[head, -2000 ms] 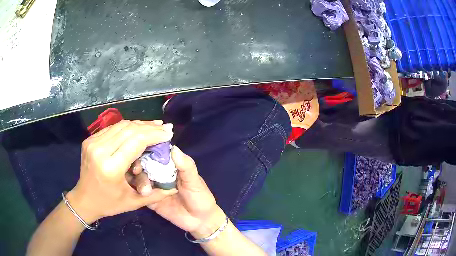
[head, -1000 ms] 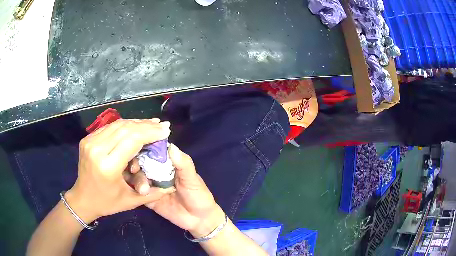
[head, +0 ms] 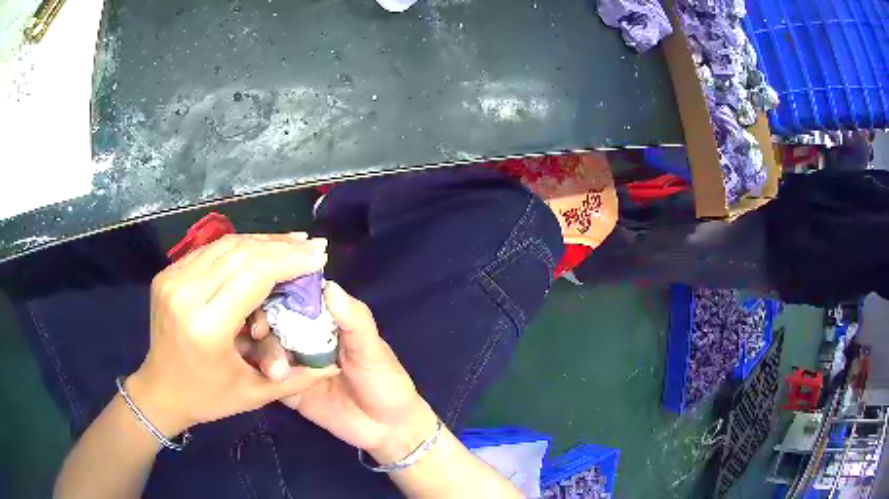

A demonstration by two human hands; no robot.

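The assembled piece [head: 308,326] has a purple top, a lumpy white middle and a dark grey end. It is held between my two bare hands over my lap, grey end towards me. My left hand [head: 210,326] wraps it from the left, with fingers over the purple top and the thumb side at the white part. My right hand [head: 366,375] holds it from the right and below, fingers partly hidden behind the piece and my left hand.
The dark bench [head: 390,107] lies ahead, with a pale paper sheet [head: 44,117] at left. A cardboard tray [head: 704,136] of purple-and-white pieces and a blue crate [head: 824,63] are at right. A red stool [head: 202,234] shows by my knees. Blue crates [head: 677,351] stand on the floor.
Both hands have shifted very slightly left with the piece, keeping the same grip. The dark-clothed shape beyond the cardboard tray has moved.
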